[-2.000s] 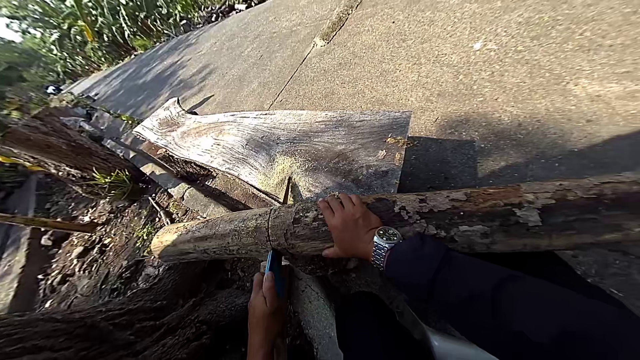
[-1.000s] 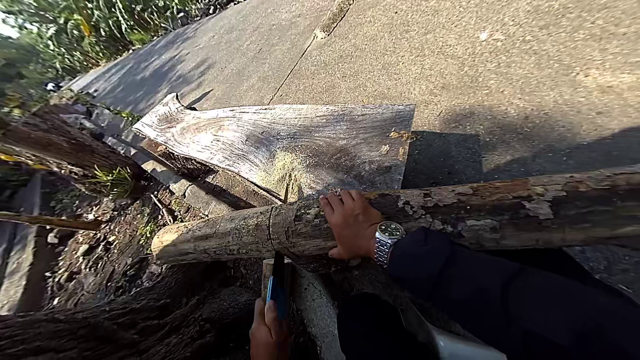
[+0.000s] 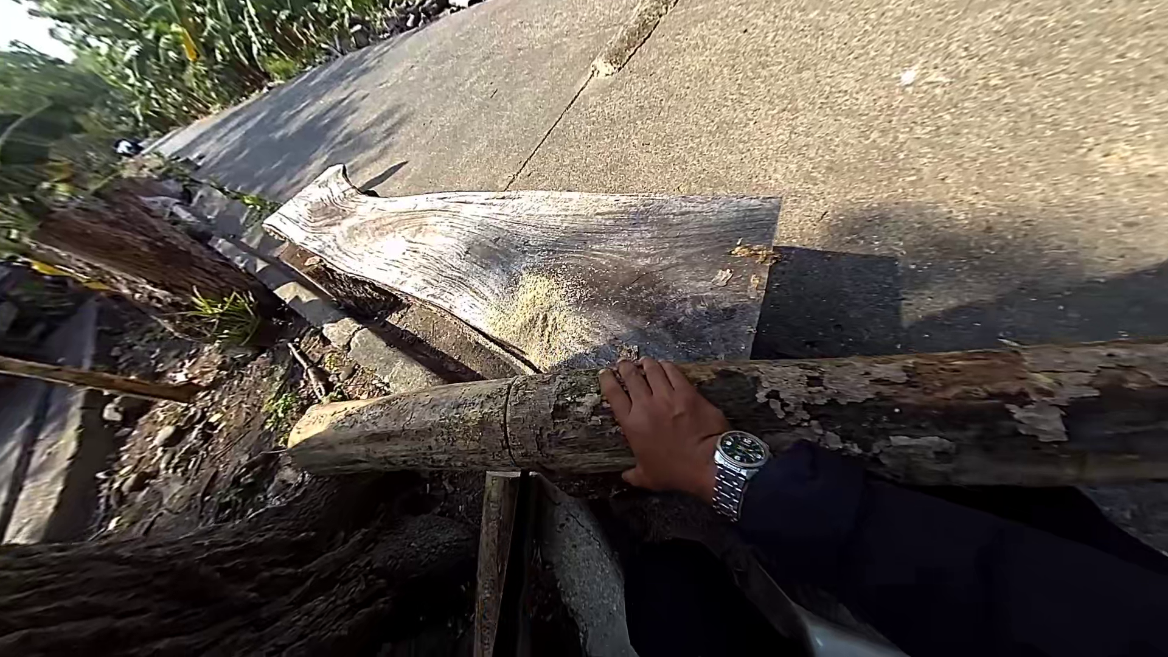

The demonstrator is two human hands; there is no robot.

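My right hand (image 3: 671,424), with a metal-band watch on its wrist, grips a long round log (image 3: 912,411) from above, its fingers over the upper side and its thumb low on the near side. The log lies across the view, its bark patchy and flaking. To the left of the hand a narrow dark cut (image 3: 507,427) runs around the log, and past it the end (image 3: 315,424) is pale and tapered. My left hand is out of view. Behind the log lies a flat, weathered wood slab (image 3: 630,246) with a patch of sawdust (image 3: 543,315).
Concrete pavement (image 3: 821,109) spreads behind the slab. A tree stump (image 3: 146,251) and stony soil (image 3: 173,447) are at the left. Thick dark bark (image 3: 228,575) fills the lower left. A wooden stake (image 3: 494,566) stands below the log, beside a dark strip that I cannot make out.
My left hand, which held a blue-handled tool below the log, has moved down and out of view, and the blue handle is no longer seen. My right hand has stayed on the log.
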